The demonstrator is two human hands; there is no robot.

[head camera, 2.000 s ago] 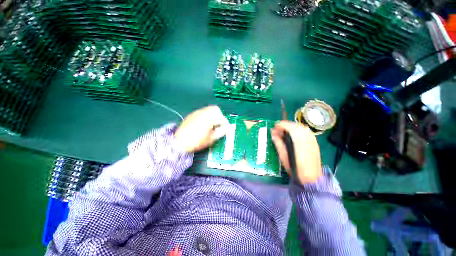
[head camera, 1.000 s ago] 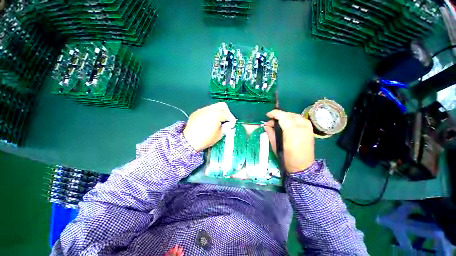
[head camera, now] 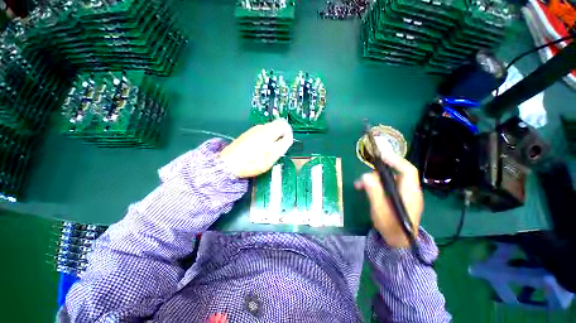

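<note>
The green circuit board [head camera: 303, 189] lies solder side up, with two white strips, on a pale fixture plate [head camera: 341, 208] at the bench's front edge. My left hand [head camera: 260, 149] is just above the board's upper left corner, fingers pinched on the thin solder wire [head camera: 205, 132], which trails left. My right hand [head camera: 396, 199], slightly blurred, is right of the board. It holds the black soldering iron [head camera: 393, 189], its tip pointing up and away beside the round tin [head camera: 385, 144], which the hand and iron partly cover.
A small board stack [head camera: 289, 101] stands ahead. Tall board stacks [head camera: 120, 113] stand left and others at the far side. Loose dark components [head camera: 344, 9] lie at the back. The black soldering station [head camera: 445, 148] with blue cable is at right. A blue bin [head camera: 67, 284] is at lower left.
My right hand and the iron have moved right, off the board to the tin. My left hand has lifted slightly away from the board. The camera view has shifted.
</note>
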